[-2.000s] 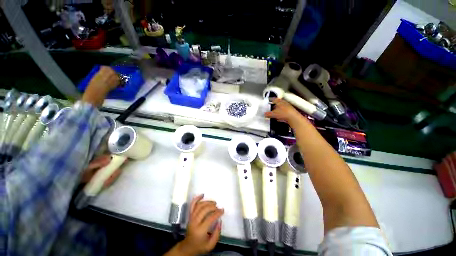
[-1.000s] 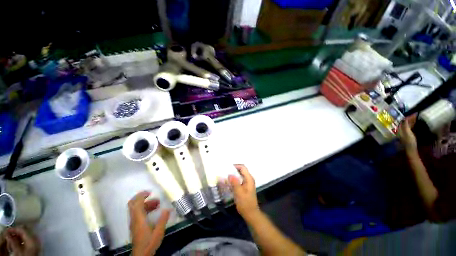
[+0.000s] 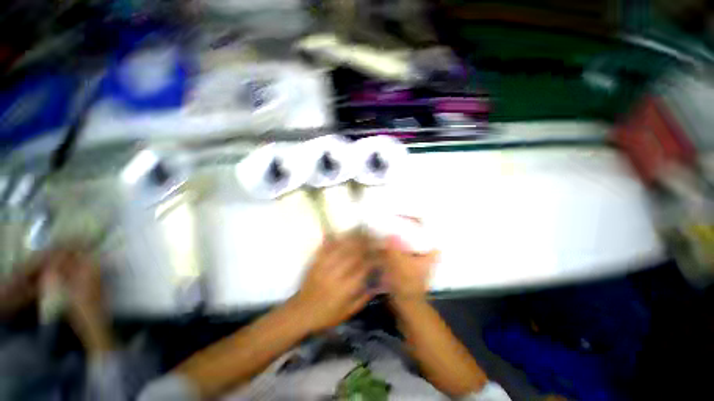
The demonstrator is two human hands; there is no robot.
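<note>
The frame is strongly blurred. Three cream hair dryers lie side by side, heads away from me, with their handles running down towards my hands. My left hand is over the lower handles. My right hand is close beside it, at the right side of the group. The hands hide the lower handles, and blur hides whether the fingers grip them. A pale, pinkish patch shows at my right fingertips; I cannot tell what it is. Another cream hair dryer lies apart to the left.
Blue bins and a white dish stand on the far side. Dark and purple cartons lie behind the dryers. A red block is at the far right. Another person's hands are at the left edge.
My hands have come together over the lower handles of the grouped dryers. The view has shifted, so the dryers appear higher and further right. The neighbour at the right is no longer clearly visible.
</note>
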